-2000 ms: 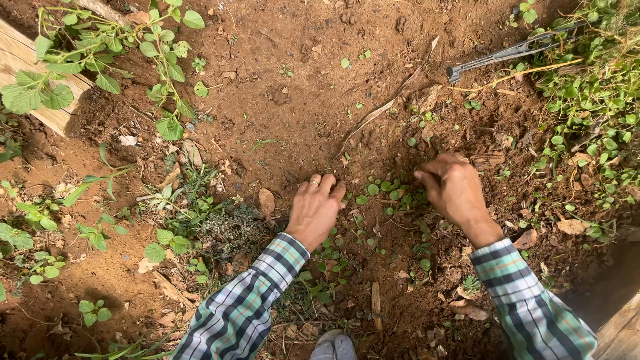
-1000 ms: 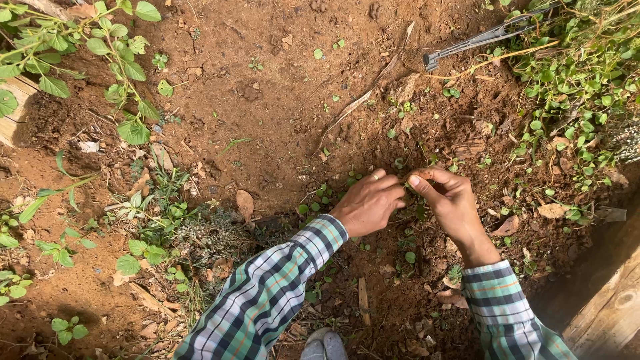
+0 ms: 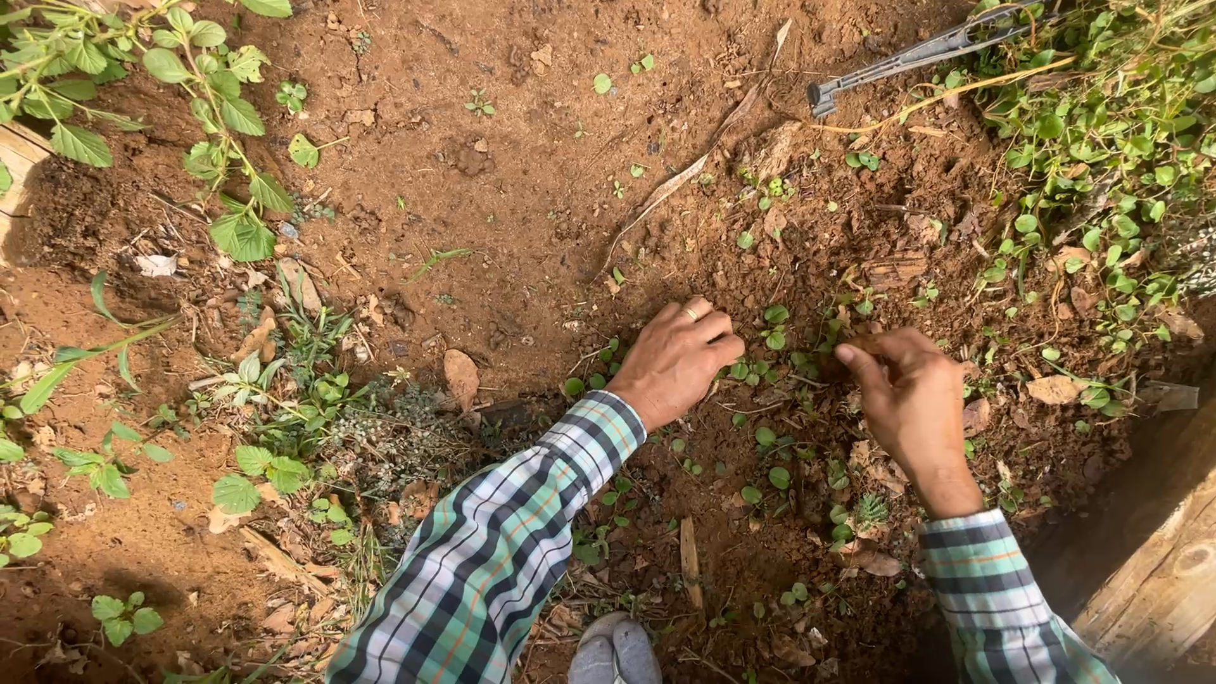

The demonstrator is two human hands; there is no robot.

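My left hand [image 3: 676, 363], with a ring on one finger, rests low over the brown soil [image 3: 532, 171], its fingers curled down. Small round-leaved green seedlings [image 3: 755, 370] grow just right of its fingertips. Whether those fingers grip anything is hidden. Over the same patch, my right hand [image 3: 907, 404] has its thumb near the bent index finger, beside a low green stem. I cannot tell if something thin is between them. Both arms wear plaid sleeves.
A grey plastic stake [image 3: 912, 59] lies at the top right by dense creeping greenery [image 3: 1130, 161]. Wooden beams edge the lower right [image 3: 1164, 570] and the left [image 3: 17, 180]. A dry brown leaf [image 3: 462, 378], a wood splinter [image 3: 691, 560] and a shoe [image 3: 615, 651] are nearby.
One second ago my hands were together, fingertips nearly touching; now they are apart, with my right hand farther right. Two seconds ago they were also apart.
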